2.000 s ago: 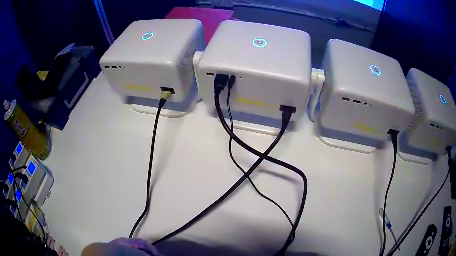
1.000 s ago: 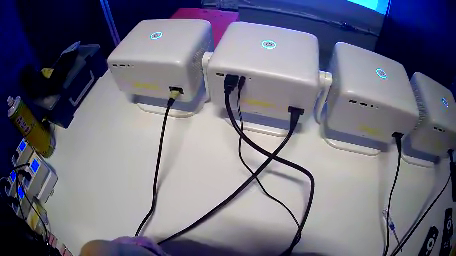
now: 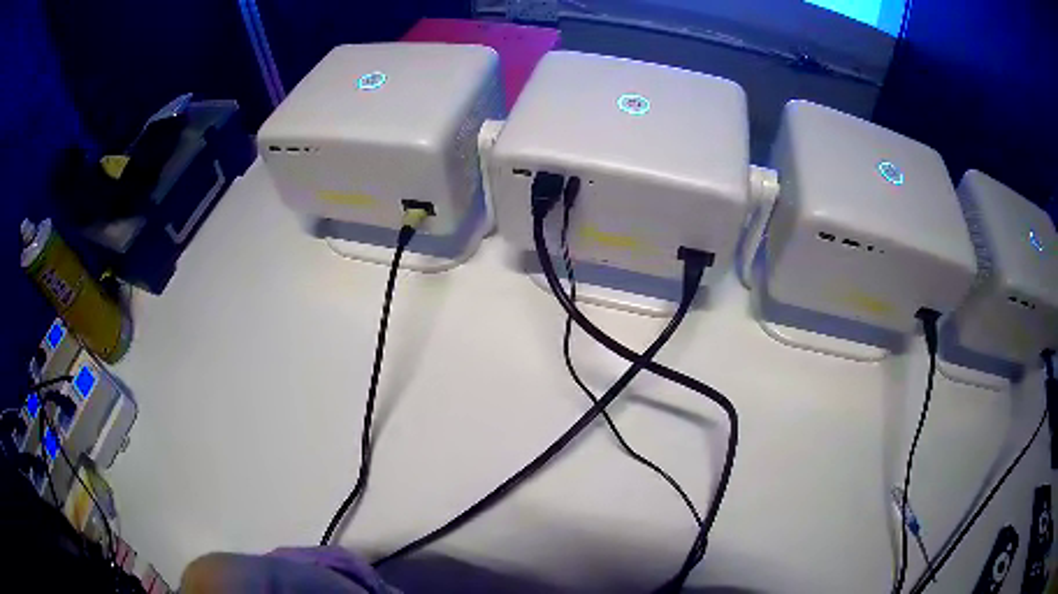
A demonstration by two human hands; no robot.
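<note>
A white projector (image 3: pixel 632 174) stands in the middle of the row, its top ring lit. A thick black HDMI cable (image 3: pixel 557 273) and a thin audio cable (image 3: pixel 570 250) are plugged into its upper left ports. A black power cord (image 3: pixel 694 276) is plugged in at its lower right. A blurred skin-toned and purple shape, perhaps my left hand (image 3: pixel 273 573) and sleeve, is cut off by the bottom edge. Its fingers and anything held are not visible. My right hand is not in view.
Other powered projectors stand left (image 3: pixel 383 133), right (image 3: pixel 870 221) and far right (image 3: pixel 1021 267). A spray can (image 3: pixel 75 296), white meters (image 3: pixel 99 406) and a dark bin (image 3: pixel 191 197) are left. Remotes (image 3: pixel 1000 559) and a thin clear-blue tool (image 3: pixel 911 524) lie lower right.
The camera view has turned slightly left, so the projectors and cables appear farther right. The cables stay plugged in and the blurred shape stays at the bottom edge.
</note>
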